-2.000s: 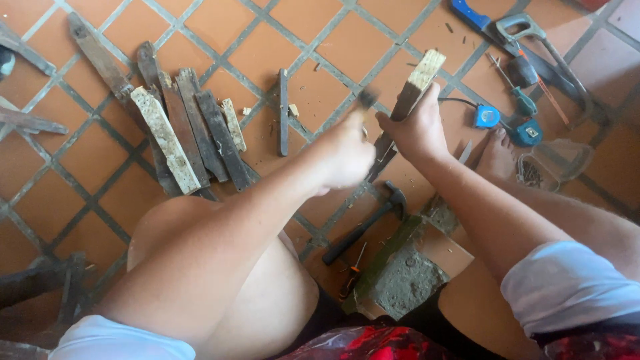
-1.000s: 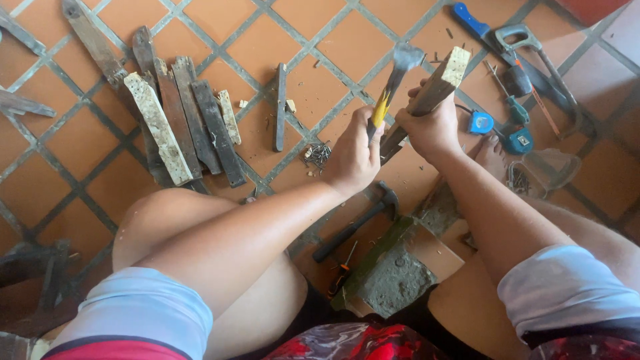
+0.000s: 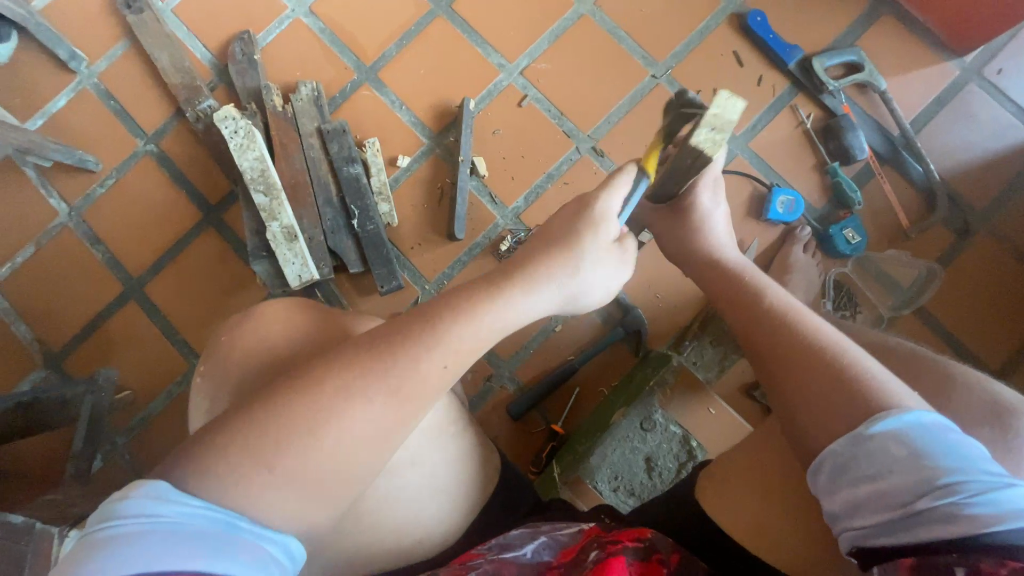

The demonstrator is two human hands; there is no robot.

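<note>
My left hand (image 3: 588, 248) is closed around the yellow-and-grey handle of a hammer (image 3: 650, 166); its dark, blurred head is close beside the upper part of a wood piece. That wood piece (image 3: 694, 156), with a pale end, is tilted upward in my right hand (image 3: 692, 228), which grips its lower part. Whether hammer and wood touch is unclear. Below my hands a second hammer, a claw hammer (image 3: 580, 360), lies on the tiles, near a small screwdriver (image 3: 556, 432) and a concrete-covered block (image 3: 640, 448). Loose nails (image 3: 512, 242) lie beside my left wrist.
Old wood strips (image 3: 268, 196) lie grouped at left, with a single narrow strip (image 3: 462, 168) nearer the middle. At right are a blue-handled handsaw (image 3: 772, 36), a hacksaw (image 3: 900, 112), a screwdriver (image 3: 842, 186), blue tape measures (image 3: 782, 205), a clear container (image 3: 900, 280) with nails, and my bare foot (image 3: 798, 260).
The hammer's head was raised clear of the wood piece one second ago and has come down beside it. My right hand still holds the wood piece, now tilted a little differently.
</note>
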